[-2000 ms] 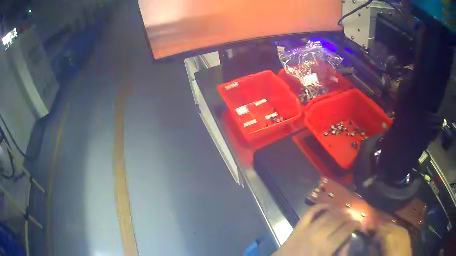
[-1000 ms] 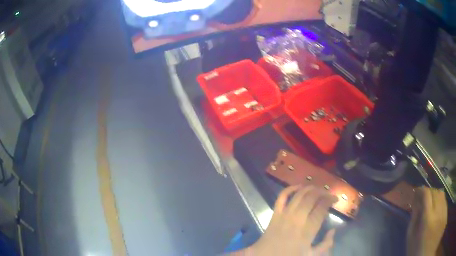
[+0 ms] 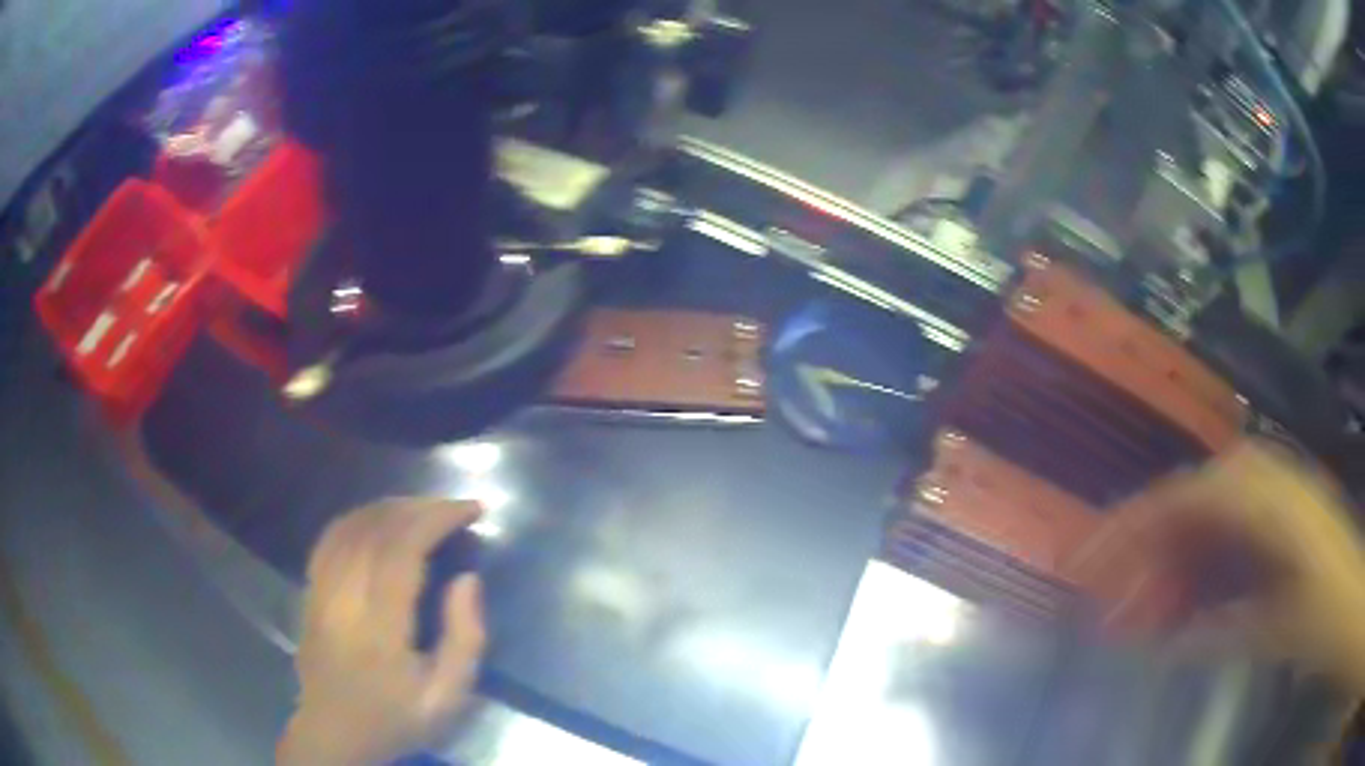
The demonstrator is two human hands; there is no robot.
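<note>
A copper-coloured plate with silver dots (image 3: 674,359) lies flat behind the mat's middle. Its left part is hidden behind the black ring light (image 3: 464,367). Two stacks of similar plates stand at the right: a rear stack (image 3: 1130,344) and a front stack (image 3: 1011,501). My left hand (image 3: 386,636) is low over the dark mat (image 3: 644,554), thumb and fingers curled around what looks like a small dark item. Two bright spots show beside its fingertips. My right hand (image 3: 1272,554) is blurred over the right end of the front stack; its grip is unclear.
Red bins (image 3: 127,299) and a clear bag (image 3: 217,112) are at the far left. The thick black microscope column (image 3: 389,150) rises at back left. A blue round object (image 3: 838,382) sits between plate and stacks. Metal rails run behind. A bright pale surface (image 3: 883,673) is at front.
The view has swung right, showing the stacks. My right hand has moved away from my left to the front stack. The plate seen left of the ring light no longer shows there.
</note>
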